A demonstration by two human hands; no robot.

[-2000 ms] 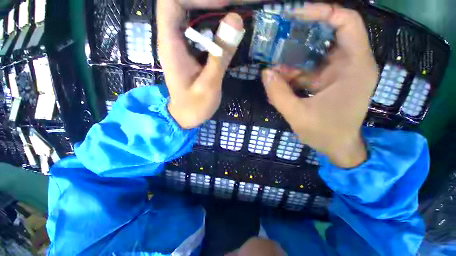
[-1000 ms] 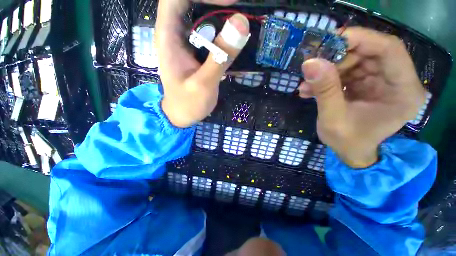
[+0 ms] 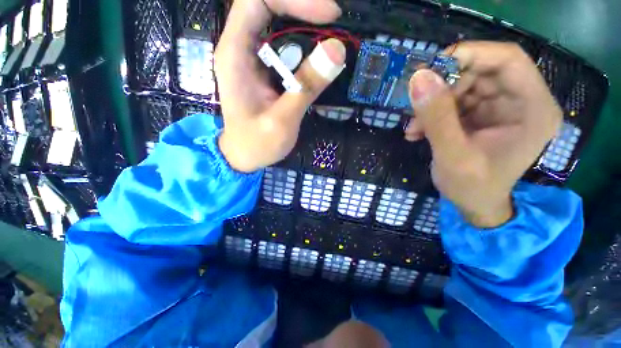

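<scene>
My left hand (image 3: 262, 102), with a white band on the thumb, holds a black front housing (image 3: 316, 39) above the tray. A round silver disc (image 3: 291, 57) and a white strip (image 3: 279, 66) show by that thumb. Red lead wires (image 3: 306, 30) run from there to the blue circuit board (image 3: 371, 75). My right hand (image 3: 483, 115) holds the board's right end between thumb and fingers. The board lies over the tray's upper keypads. The housing's far side is hidden by the fingers and hard to make out.
The black tray of housings (image 3: 340, 160) with light keypads (image 3: 357, 197) lies under my hands. A tray of screens (image 3: 62, 102) is at the left, with white rectangles standing or leaning. The green bench (image 3: 602, 27) shows at the upper right.
Since two seconds ago my right hand has opened out and shifted right, and the board's face now shows more. In the last second the board has tilted and dropped slightly.
</scene>
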